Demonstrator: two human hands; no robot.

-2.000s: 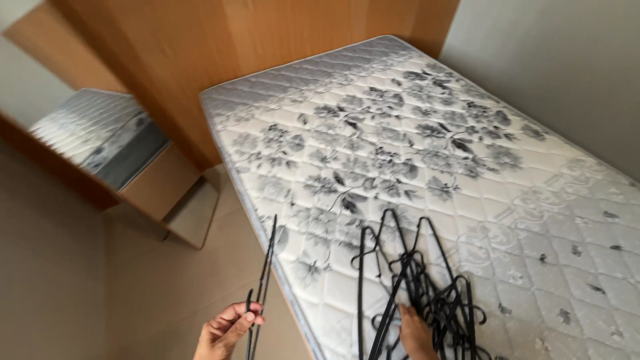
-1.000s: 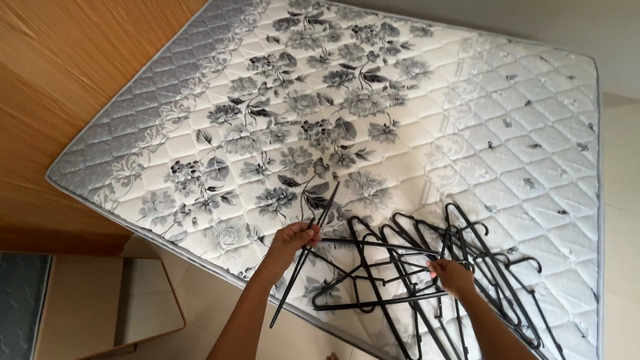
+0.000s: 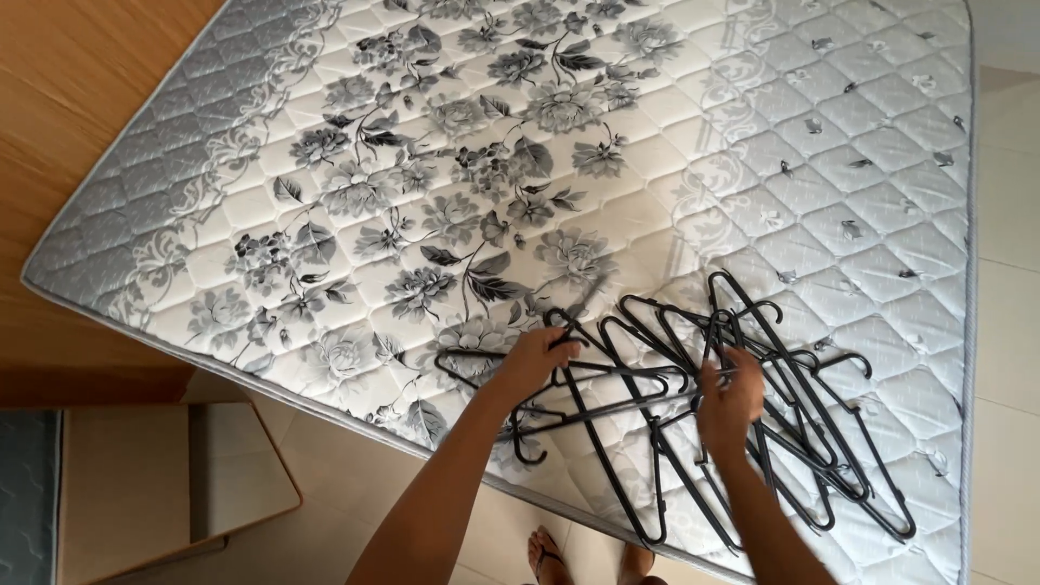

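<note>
Several black plastic clothes hangers (image 3: 605, 443) lie tangled on the floral quilted mattress (image 3: 642, 203), near its close edge. My left hand (image 3: 536, 361) is closed around a dark hanger by its hook end; part of that hanger is blurred and overlaps the pile. At the right side of the heap, my right hand (image 3: 730, 398) has its fingers on a black hanger, pinching it among the others. Which bars belong to the held hangers cannot be fully told.
A wooden panel (image 3: 73, 146) borders the mattress at the left. Below it stands a mirror (image 3: 244, 463) with a thin frame. Tiled floor (image 3: 341, 471) shows along the near edge, with my feet in flip-flops (image 3: 548, 556).
My left hand, earlier holding a hanger beside the mattress, is now over it, close to the pile. The hangers are more spread out than two seconds ago. The view has turned down toward the mattress.
</note>
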